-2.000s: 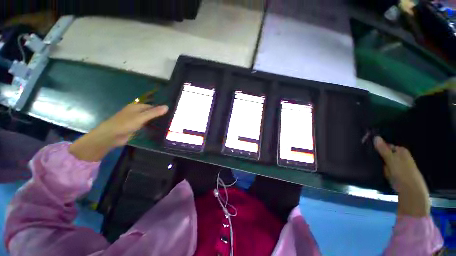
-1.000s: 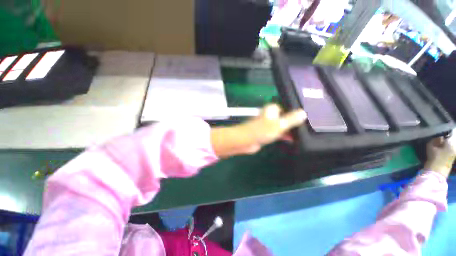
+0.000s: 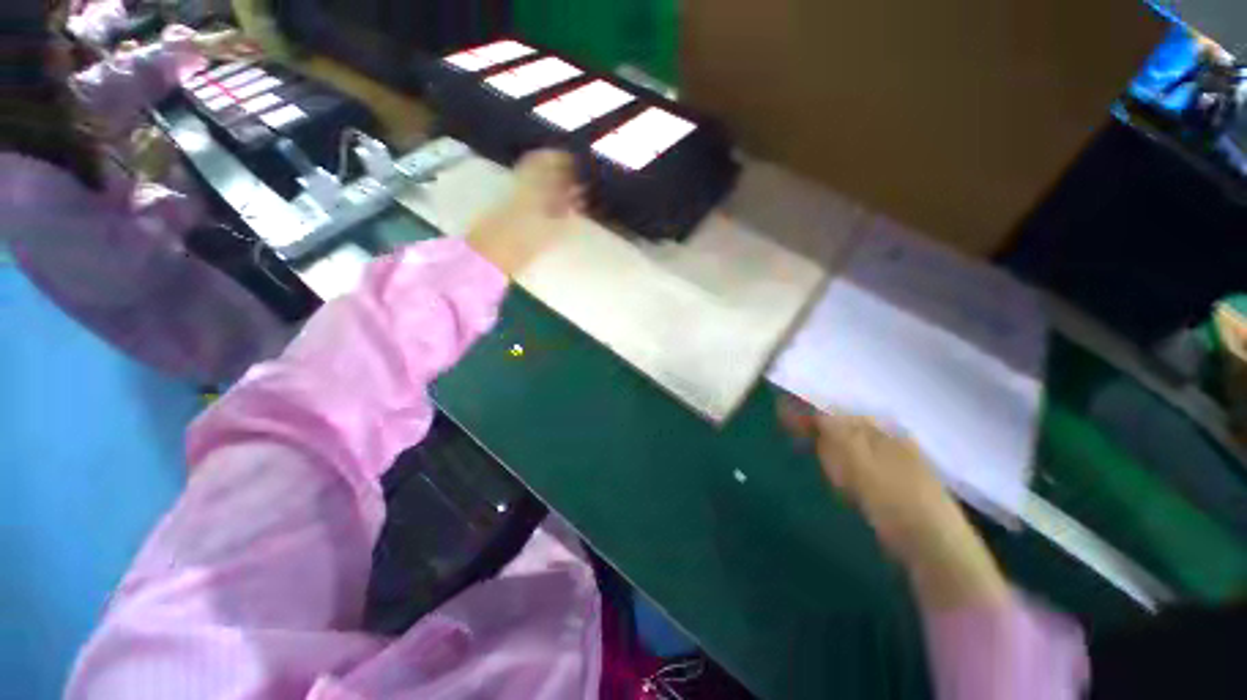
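A black phone tray (image 3: 670, 205) with several lit white phone screens lies beyond the pale board, near the upper middle. One lit smartphone (image 3: 643, 138) is at its near right end. My left hand (image 3: 536, 212) is at the tray's near side; blur hides whether its fingers grip the tray. My right hand (image 3: 868, 472) is over the green bench near the white sheet's front edge, blurred, with its fingers partly curled; I cannot tell if it holds anything small.
A white power strip (image 3: 363, 198) with plugs lies left of the board. Another tray with lit phones (image 3: 253, 96) and a person in a pink sleeve (image 3: 151, 62) are at the upper left. A small yellow piece (image 3: 516, 350) and white bit (image 3: 740, 476) lie on the green bench (image 3: 615, 451).
The view has swung left. Both hands have left the tray at the right, which is out of view. My left hand is now by the far tray, my right over the bench.
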